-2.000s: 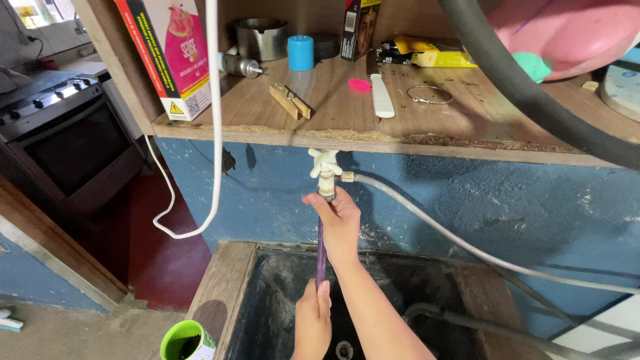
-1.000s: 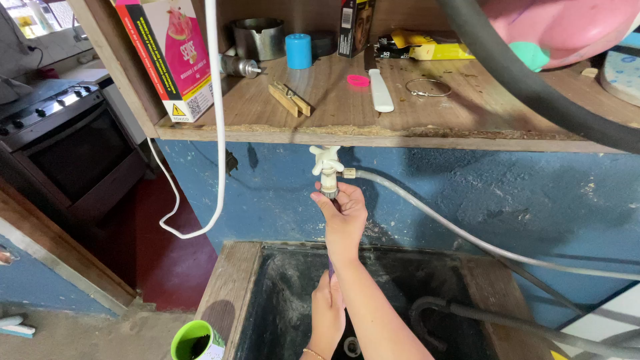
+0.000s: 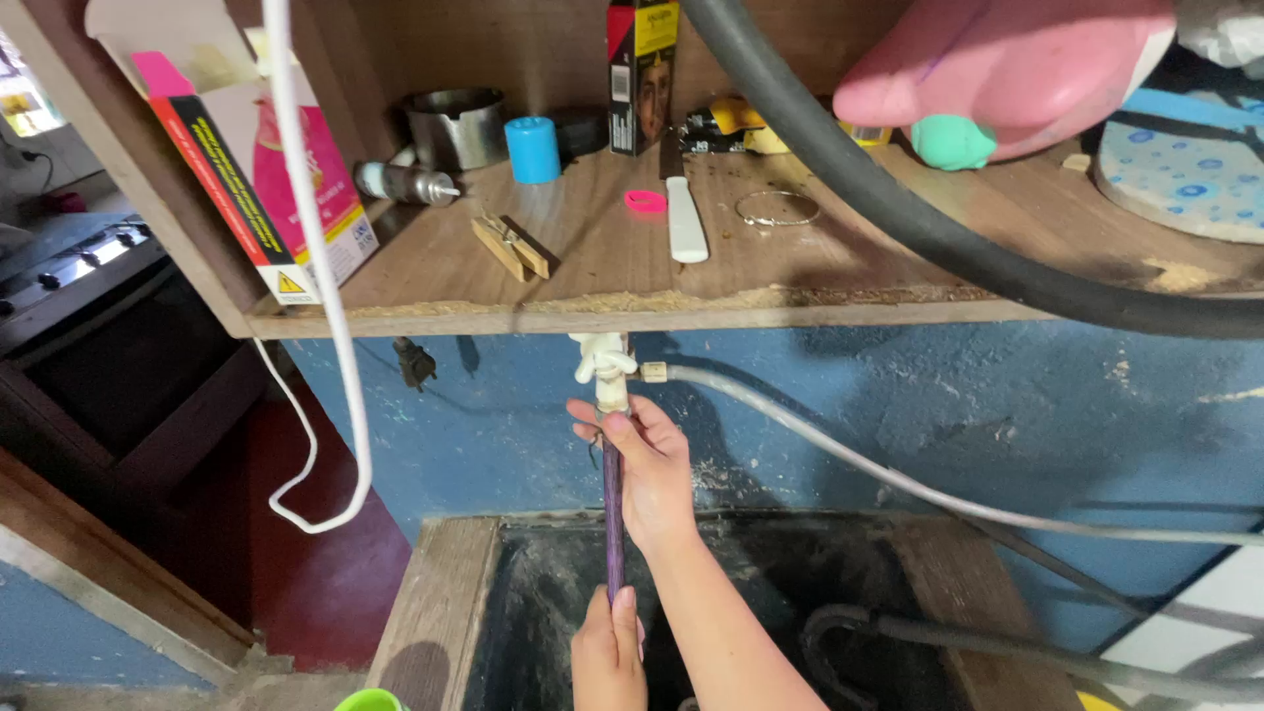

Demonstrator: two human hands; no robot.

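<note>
A white plastic tap (image 3: 604, 360) comes out of the blue wall just below the wooden shelf. A thin purple hose (image 3: 614, 523) hangs straight down from its outlet. My right hand (image 3: 647, 459) grips the hose's upper end at the tap outlet, thumb in front and fingers behind. Lower down, my left hand (image 3: 607, 642) is closed around the same hose, above the dark sink basin (image 3: 533, 592). A grey hose (image 3: 790, 420) joins the tap's right side through a pale connector (image 3: 654, 371). The hose's lower end is hidden.
On the shelf (image 3: 592, 247) lie a clothespin (image 3: 511, 247), a white-handled knife (image 3: 684, 222), a blue cap (image 3: 532, 150) and a wire ring (image 3: 777, 208). A thick black hose (image 3: 869, 207) crosses in front at right; a white cable (image 3: 326, 247) hangs at left. A green cup (image 3: 370, 701) stands at bottom left.
The view has come nearer to the tap and shelf. Both hands stay on the hose, the right one still at the tap outlet.
</note>
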